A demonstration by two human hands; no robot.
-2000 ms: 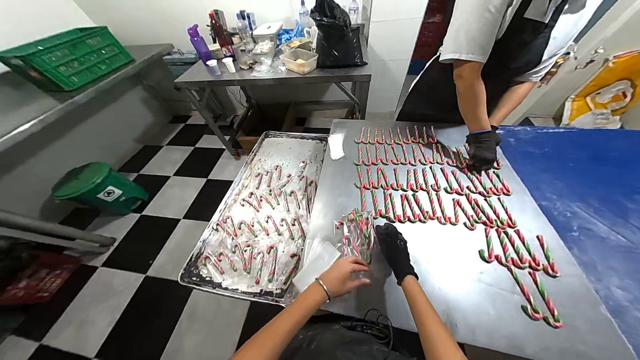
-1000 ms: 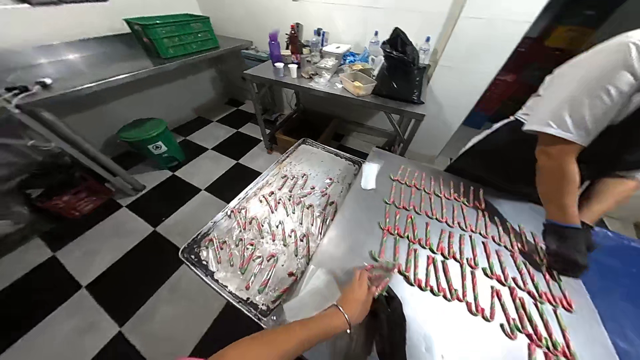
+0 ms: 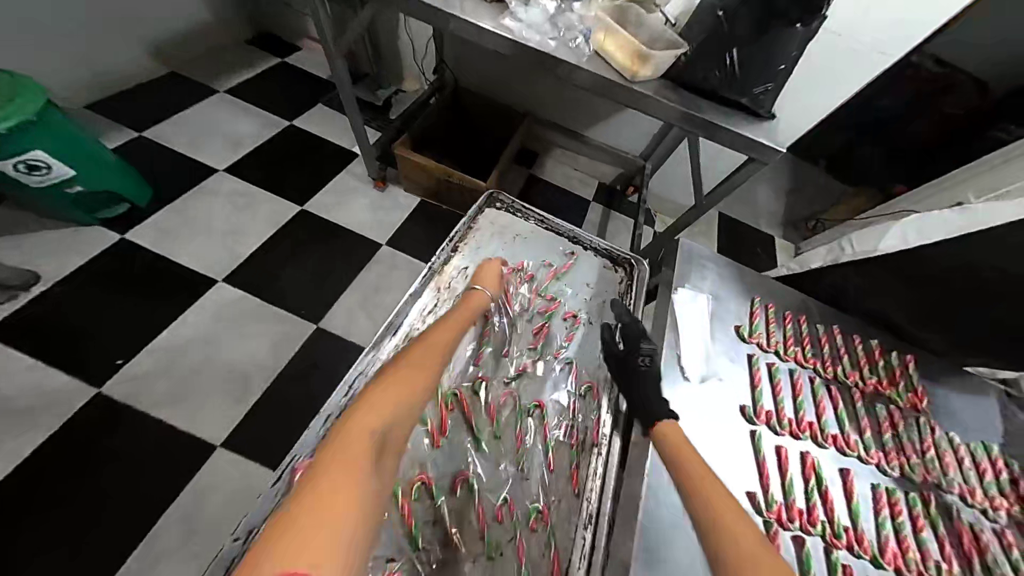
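My left hand (image 3: pixel 494 276), bare with a bracelet at the wrist, is at the upper part of a metal baking tray (image 3: pixel 436 268), beside wrapped candy canes (image 3: pixel 540 316); its fingers are partly hidden, so its grip is unclear. My right hand (image 3: pixel 632 356), in a black glove, is over the tray's right edge with fingers apart and nothing in it. More wrapped red, green and white candy canes (image 3: pixel 468 408) lie spread over the tray. Unwrapped candy canes (image 3: pixel 832 352) lie in rows on the steel table (image 3: pixel 704 472) at right, near a stack of clear or white wrappers (image 3: pixel 693 332).
A steel side table (image 3: pixel 704 132) behind holds a plastic container (image 3: pixel 636 40), crumpled plastic and a black bag (image 3: pixel 740 56). Beneath it is a wooden box (image 3: pixel 436 172). A green bin (image 3: pixel 64 160) stands on the checkered floor. Dark clothing of another person shows at right.
My left hand has moved from the steel table, where it held wrapped candy canes, to the tray. My right hand has also moved to the tray's edge. The view has turned down toward the tray.
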